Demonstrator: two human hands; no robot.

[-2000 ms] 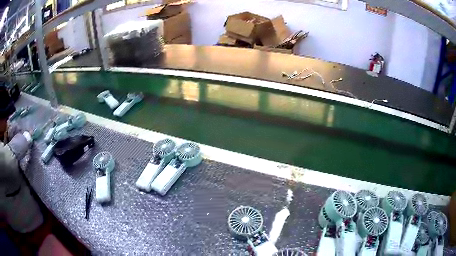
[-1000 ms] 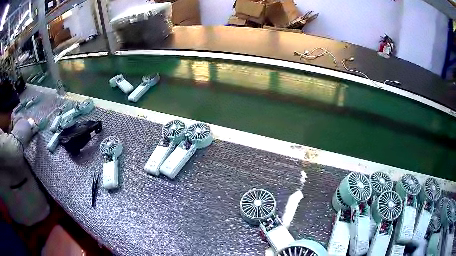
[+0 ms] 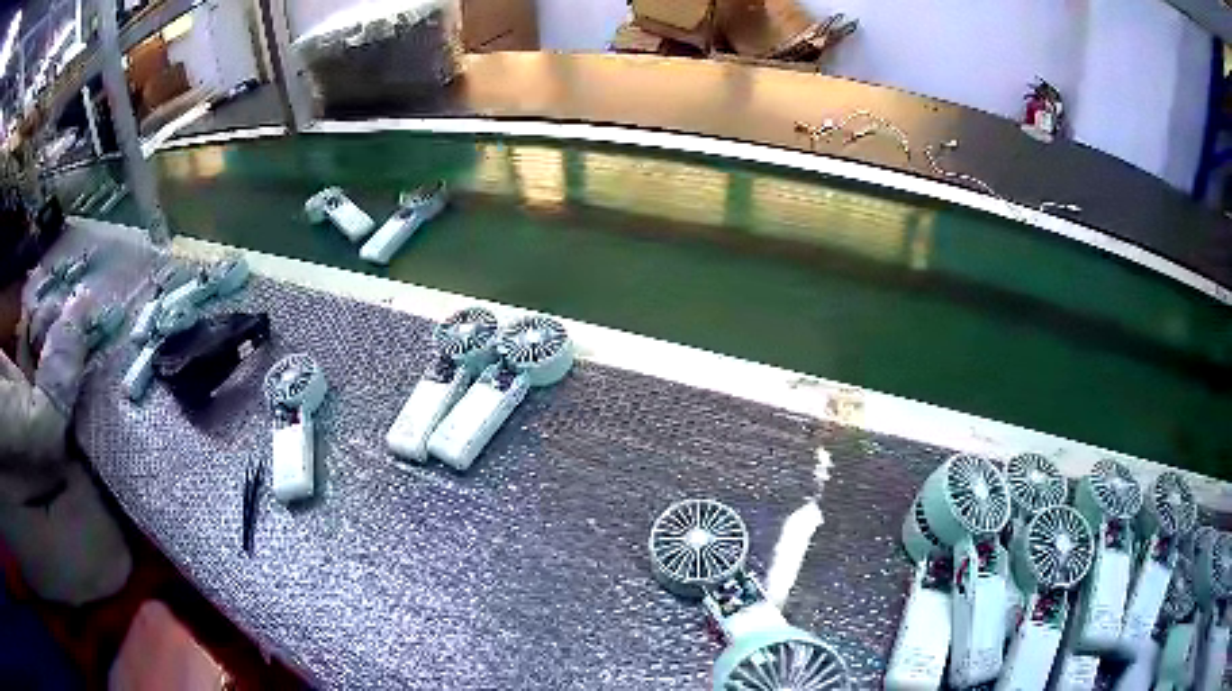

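Neither of my hands shows in the head view. A mint-green handheld fan [image 3: 699, 543] lies nearest in front of me, its neck open with dark and red parts showing. Another fan head [image 3: 780, 667] overlaps its handle and is cut off by the bottom edge; what holds or supports it is hidden. A cluster of waiting fans [image 3: 976, 497] stands close together at the right. Two fans [image 3: 476, 419] lie side by side mid-bench, and a single fan [image 3: 293, 456] lies left of them.
The bench mat [image 3: 568, 581] is grey and shiny. Dark tweezers [image 3: 251, 504] and a black pouch [image 3: 212, 354] lie at left, near a neighbouring person's sleeve [image 3: 41, 405]. Beyond, the green belt [image 3: 676, 270] carries two fans [image 3: 404, 224]. Thin cables [image 3: 878, 131] lie on the far shelf.
The view has tilted down and shifted, so the bench sits higher. The fan head at the bottom edge shows more than two seconds ago. The neighbour's arm has moved slightly.
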